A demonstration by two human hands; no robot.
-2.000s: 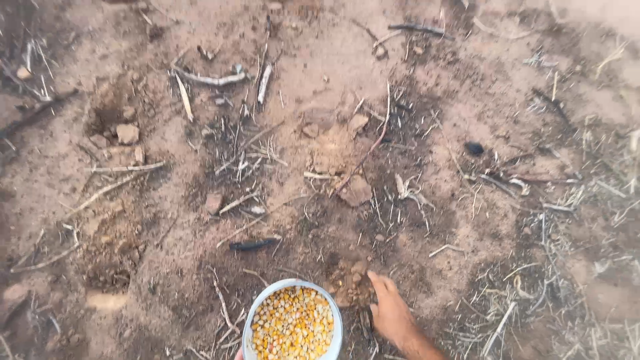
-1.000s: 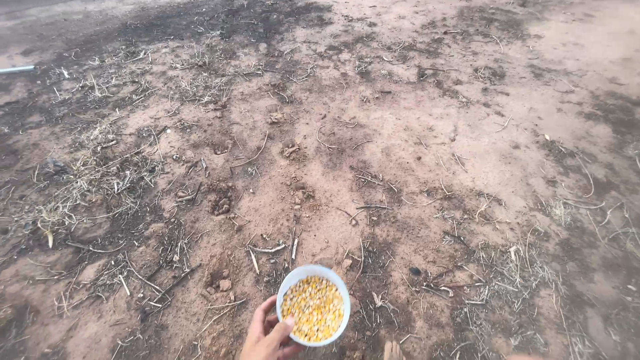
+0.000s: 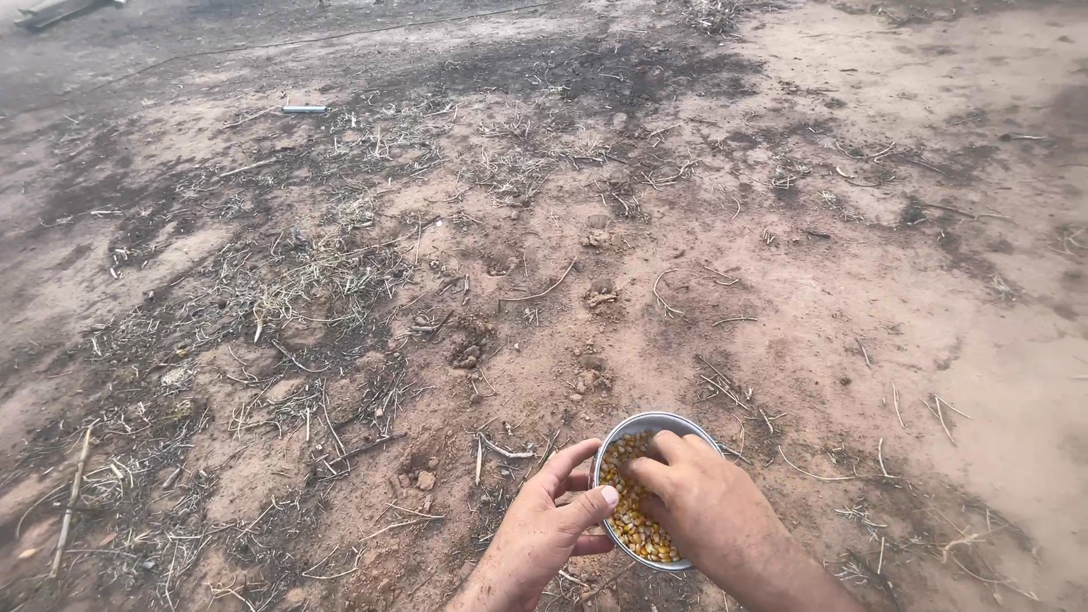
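Observation:
My left hand (image 3: 557,518) grips the left side of a round bowl (image 3: 609,444), thumb on the rim and fingers around the wall. Yellow and whitish corn kernels (image 3: 639,529) fill much of the bowl. Over its right side reaches my right hand (image 3: 705,497), with its fingertips down among the kernels; whether they pinch any is hidden. Ahead of the bowl, small dug holes (image 3: 472,344) with loose clods lie in the reddish soil.
Dry twigs and straw (image 3: 314,272) are scattered over the ground, thickest on the left. A short pale bar (image 3: 304,109) lies farther off. A long thin line (image 3: 340,36) crosses the far ground, and a beam-like object (image 3: 64,12) is at the top left.
The right hand was at the soil two seconds ago and low at the frame's edge one second ago; now it is inside the bowl. The view has tilted up from the first frame.

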